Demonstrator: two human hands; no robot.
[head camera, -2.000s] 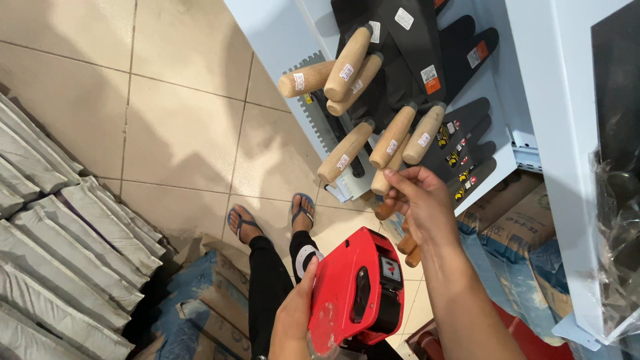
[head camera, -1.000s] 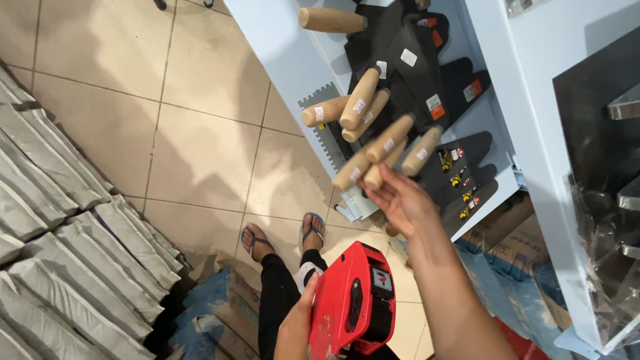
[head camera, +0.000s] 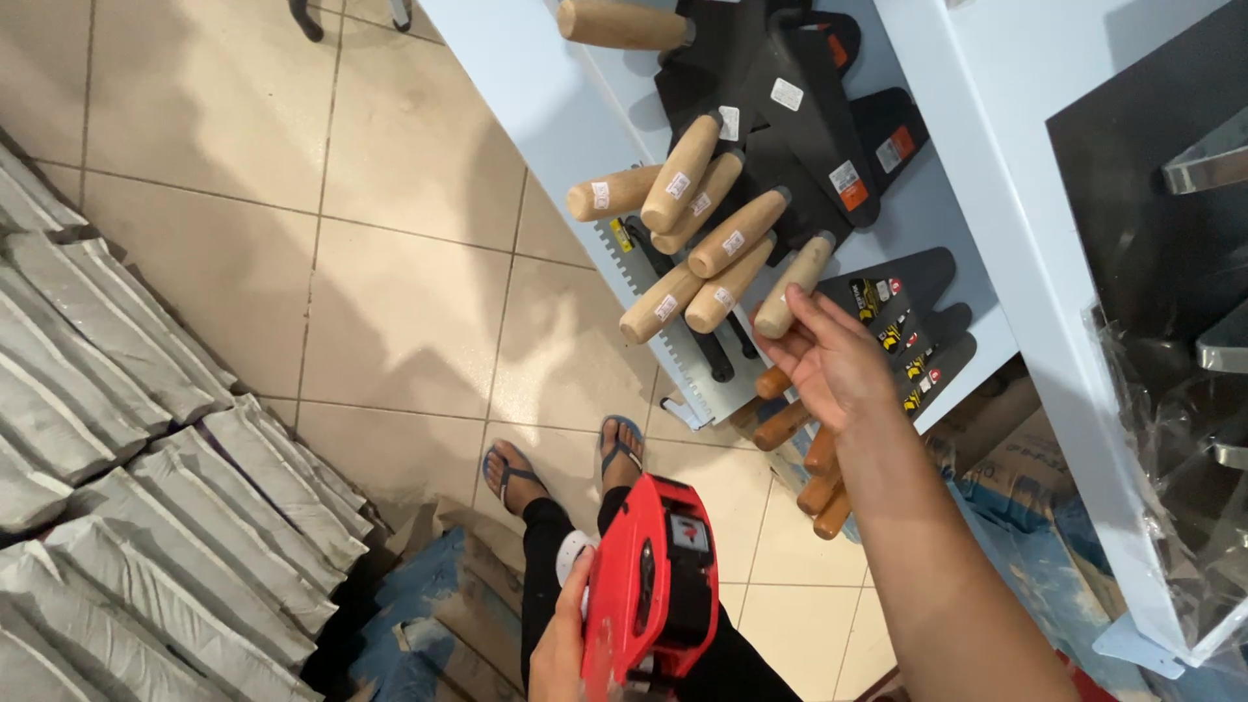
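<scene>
My right hand has its fingers and thumb around the pale wooden handle of a trowel on the light blue shelf. Other trowels with wooden handles lie just left of it, their black blades pointing up and right. Beneath the hand, orange-brown trowel handles stick out over the shelf's edge. Low in the view, my left hand grips a red and black case that looks like a long tape measure's, with a white round part beside it.
The light blue metal shelf runs diagonally at the right, with a notched trowel near its edge. Stacked grey-white bags stand at the left. Blue and brown sacks lie near my feet on the tiled floor.
My right hand has gone from one pale wooden handle to another, farther right in the group. The red case stays in my left hand. The view has shifted somewhat.
</scene>
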